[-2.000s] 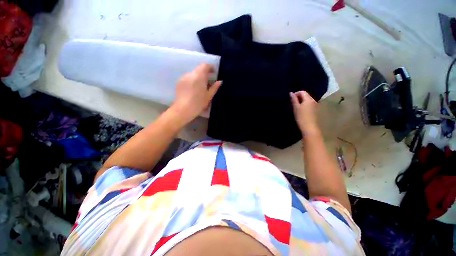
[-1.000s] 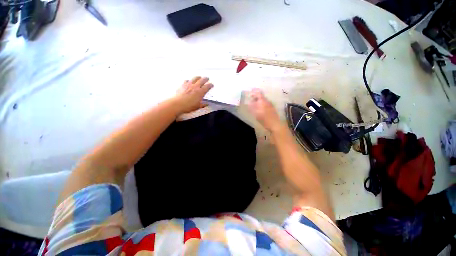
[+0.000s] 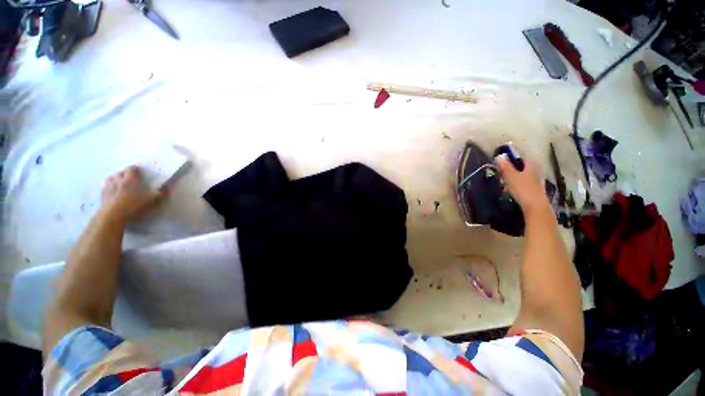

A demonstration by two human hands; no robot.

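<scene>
The black garment [image 3: 325, 240] lies around the right part of the pale padded board [image 3: 185, 282], with a narrow flap at its upper left. My left hand [image 3: 131, 193] grips the white block [image 3: 176, 164] on the table, left of the garment and above the board. My right hand [image 3: 522, 179] is closed around the handle of the dark iron [image 3: 487, 193], right of the garment. The iron's pointed end faces away from me. The hand and forearm hide part of its handle and rear.
A pale stick [image 3: 425, 93] and small red triangle [image 3: 382, 97] lie beyond the garment. A dark pad [image 3: 309, 32] is farther back. Small snips [image 3: 479, 284] and thread lie nearer me. Red cloth [image 3: 638, 244], scissors and a hanging cord are right. A grey piece [image 3: 546, 52] and red brush [image 3: 568, 52] lie far right.
The white block has moved from beyond the garment to the far left with my left hand. My right hand has moved right and closed on the iron. The garment's flap shows again.
</scene>
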